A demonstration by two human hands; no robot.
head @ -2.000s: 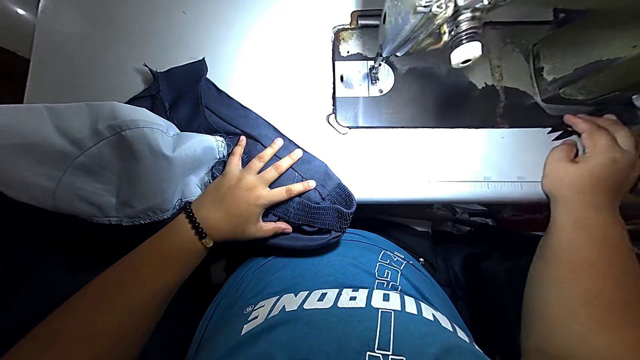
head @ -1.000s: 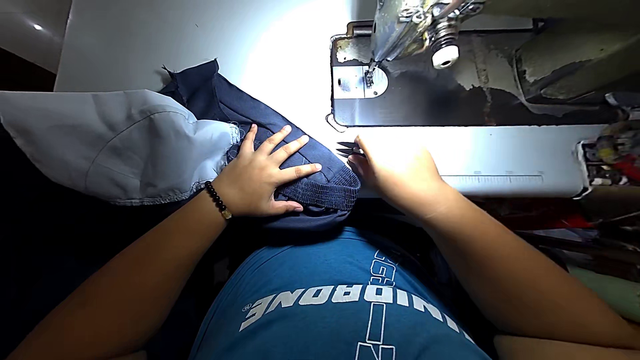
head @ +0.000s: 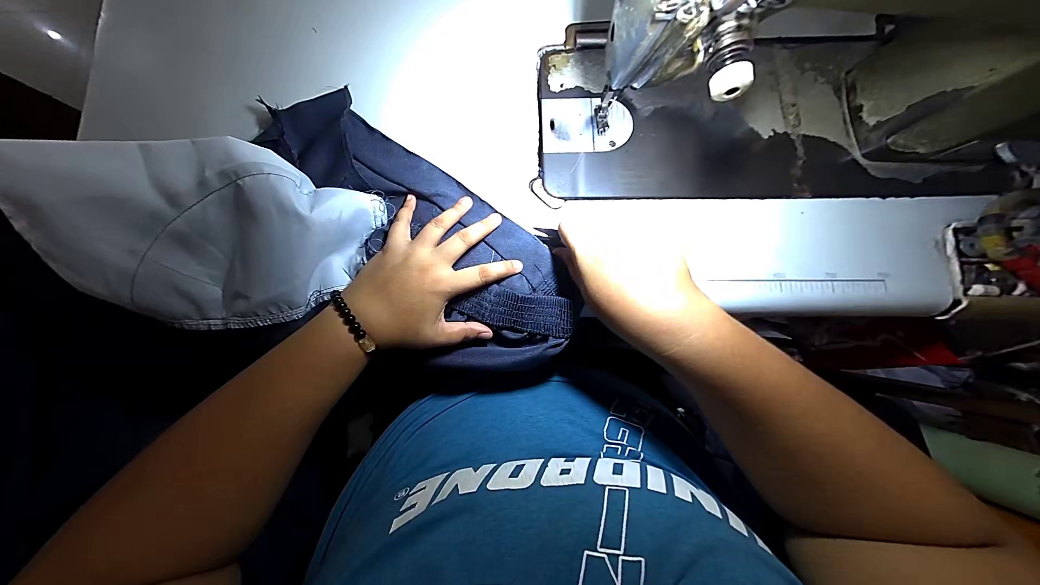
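A navy garment [head: 390,162] with a gathered elastic waistband [head: 520,313] lies at the table's front edge, light grey pocket or lining fabric [head: 219,236] spreading from it to the left. My left hand [head: 435,280] rests flat on the navy cloth, fingers spread, a beaded bracelet at the wrist. At the garment's right edge is my right hand [head: 621,272], closed around a small dark pointed tool [head: 549,237], perhaps thread snips; only its tips show, and the rest is hidden in the hand.
A sewing machine's needle and presser foot [head: 603,114] stand over the metal needle plate [head: 569,126], behind my right hand. The worn machine bed [head: 691,162] extends right. A printed ruler scale [head: 829,284] runs along the white table's front. Mixed small items [head: 1007,244] sit at the far right.
My right hand has come from the right side of the machine bed to the garment's right edge, with the dark pointed tool in it. My left hand has stayed on the cloth.
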